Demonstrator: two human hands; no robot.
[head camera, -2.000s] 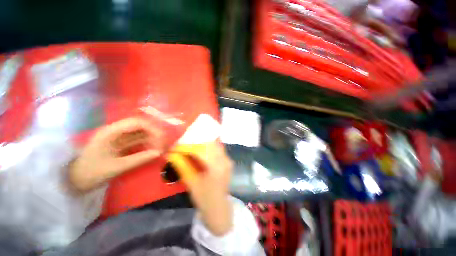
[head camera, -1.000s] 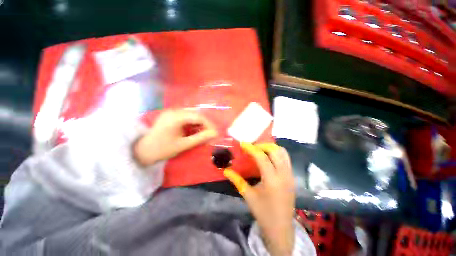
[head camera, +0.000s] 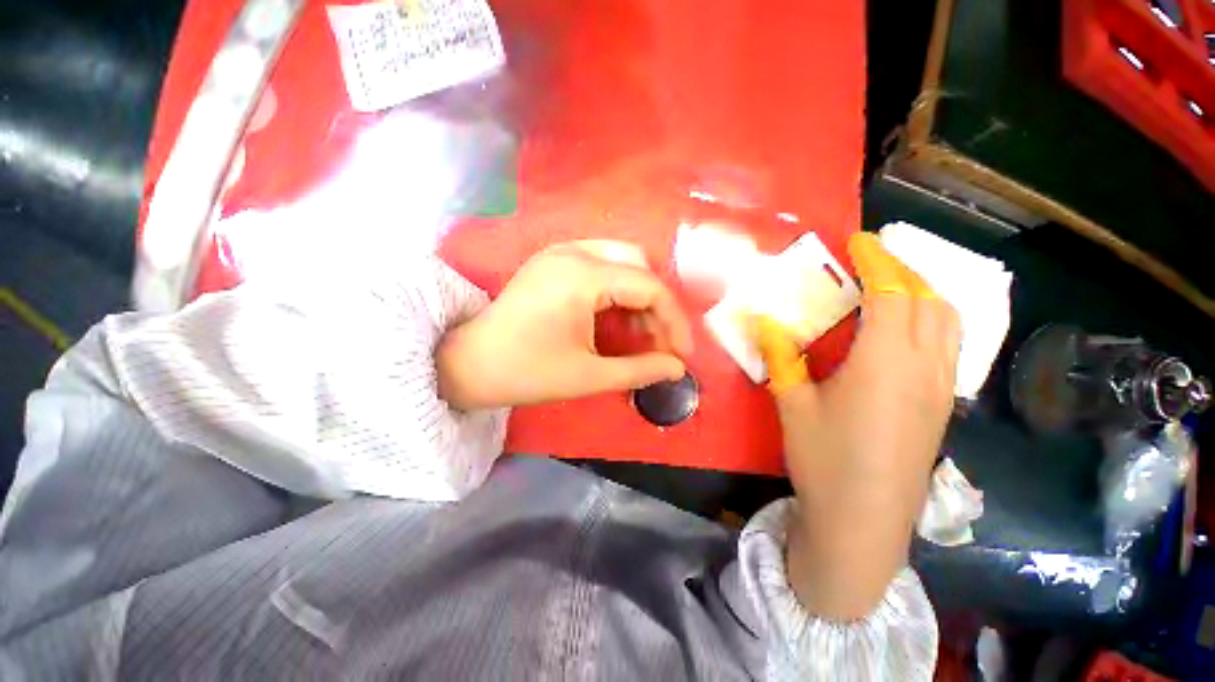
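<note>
A dark round watch head (head camera: 666, 398) with a silver rim lies near the front edge of the red mat (head camera: 746, 93). My left hand (head camera: 566, 331) is just above it, thumb and fingers curved, thumb tip at its upper edge; nothing shows between the fingers. A white card (head camera: 806, 293) with a slot lies toward the mat's right edge. My right hand (head camera: 866, 400) wears orange-yellow finger cots; its thumb is on the card's lower edge and a finger is at the right corner. A clear glossy film glares beside the card.
A white wipe (head camera: 970, 296) and crumpled tissue (head camera: 949, 504) lie right of the mat, near a clear bottle (head camera: 1086, 377). A printed label (head camera: 420, 51), shiny plastic packet (head camera: 387, 173) and long pale strip (head camera: 213, 153) lie on the left. A red tray (head camera: 1149, 80) is far right.
The view has shifted and come closer. My right thumb and finger have moved from beside the watch head to the white card. My left thumb is now at the watch head's edge.
</note>
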